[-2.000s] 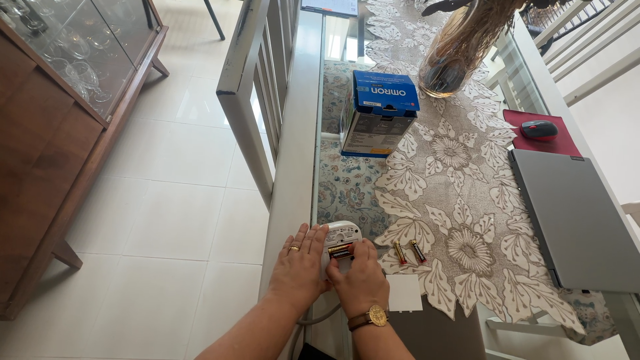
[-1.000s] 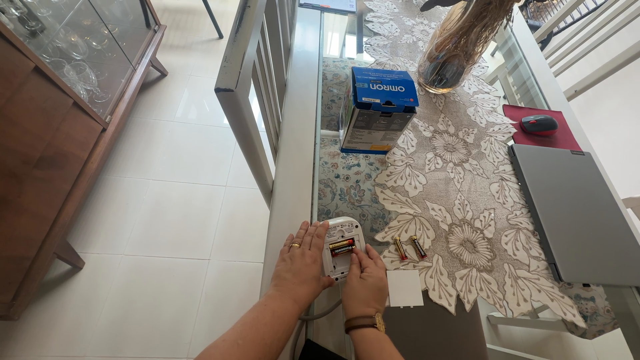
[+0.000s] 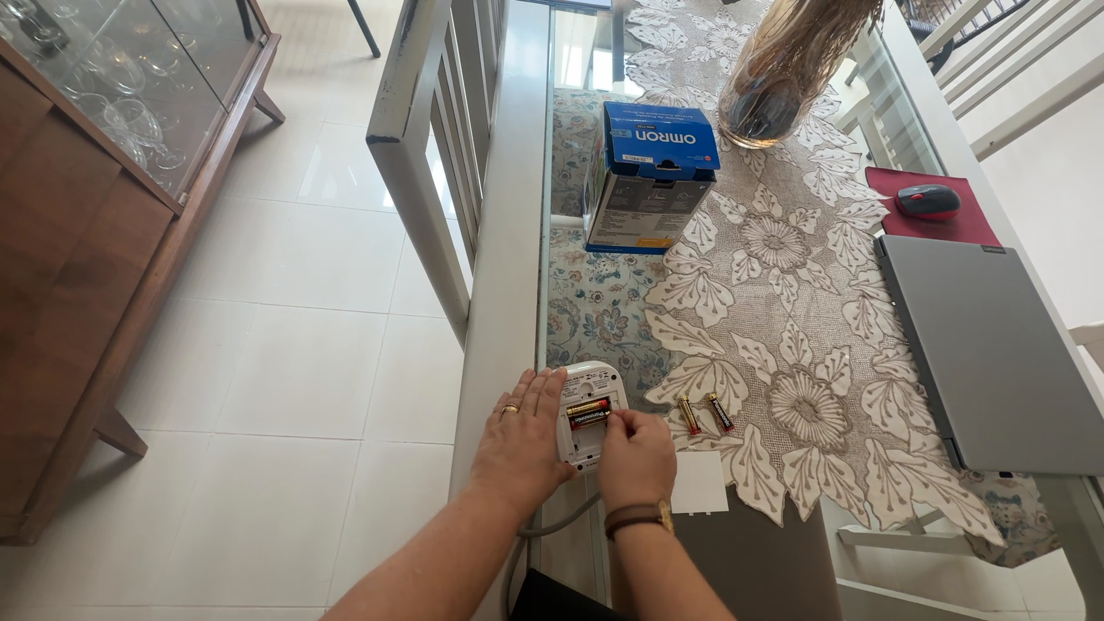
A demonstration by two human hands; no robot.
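A white blood pressure monitor lies face down near the table edge, its battery compartment uncovered. Two Panasonic batteries sit side by side in the compartment's upper part. My left hand lies along the device's left side, fingers over its edge, steadying it. My right hand has thumb and index finger pinched at the right end of the batteries; whether it grips one cannot be told. Two loose batteries lie on the runner to the right. Beside my right wrist is a white battery cover. A grey tube runs below the device.
An Omron box stands farther back on the glass table, near a glass vase on the lace runner. A closed laptop and a mouse on a red pad lie right. A white chair stands left.
My right hand has drawn back from over the compartment and then moved up to the batteries' right end. More of the compartment shows than two seconds ago. My left hand stays on the device.
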